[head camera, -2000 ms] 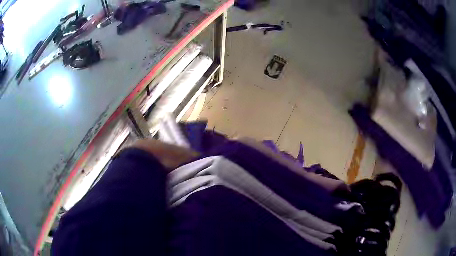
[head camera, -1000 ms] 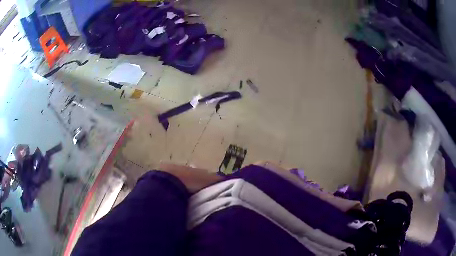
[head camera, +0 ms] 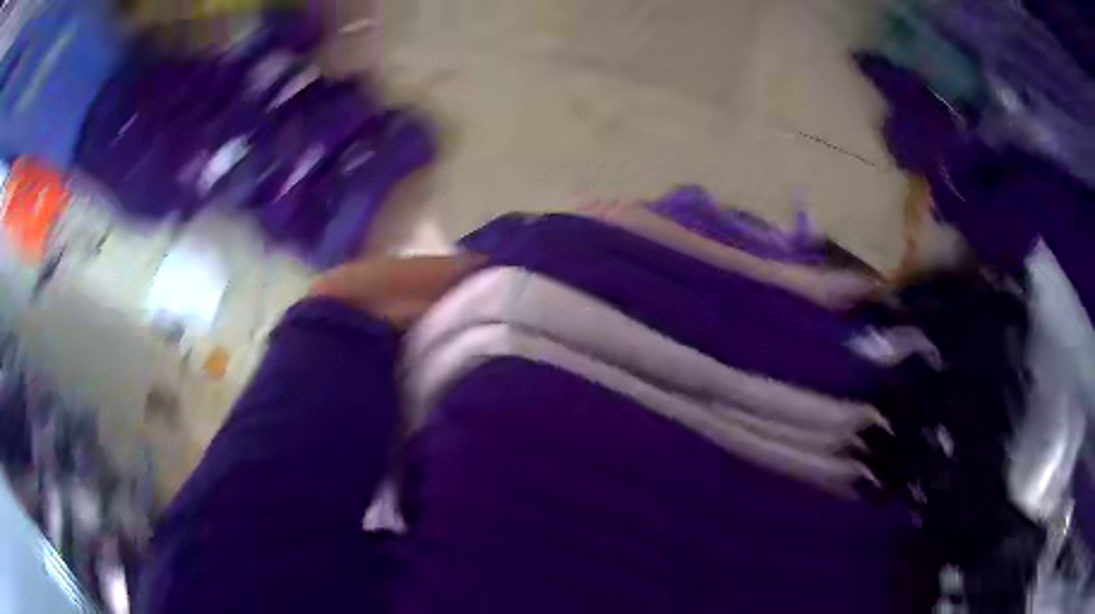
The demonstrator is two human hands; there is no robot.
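A bunch of dark purple-looking garments (head camera: 648,480) fills the lower middle, with light garments (head camera: 480,314) layered among them. Their shoulders are stacked and slope down to the right. Black hangers (head camera: 961,396) bunch at the right end of the stack. My left hand (head camera: 402,283), coming out of a dark sleeve, lies at the left end of the bunch and holds it; its fingers are mostly hidden by the cloth. My right hand cannot be seen. The picture is blurred.
Dark cloth with light scraps (head camera: 264,132) lies in a heap on the floor at upper left, beside an orange thing (head camera: 34,206) and a blue one (head camera: 60,78). Pale floor (head camera: 624,108) shows ahead. Dark cloth (head camera: 985,180) and shiny clear plastic (head camera: 1051,444) line the right side.
The view has moved forward past the table with the red edge. The floor heap and orange thing have shifted left and down. The garment bunch sits higher in view, still held.
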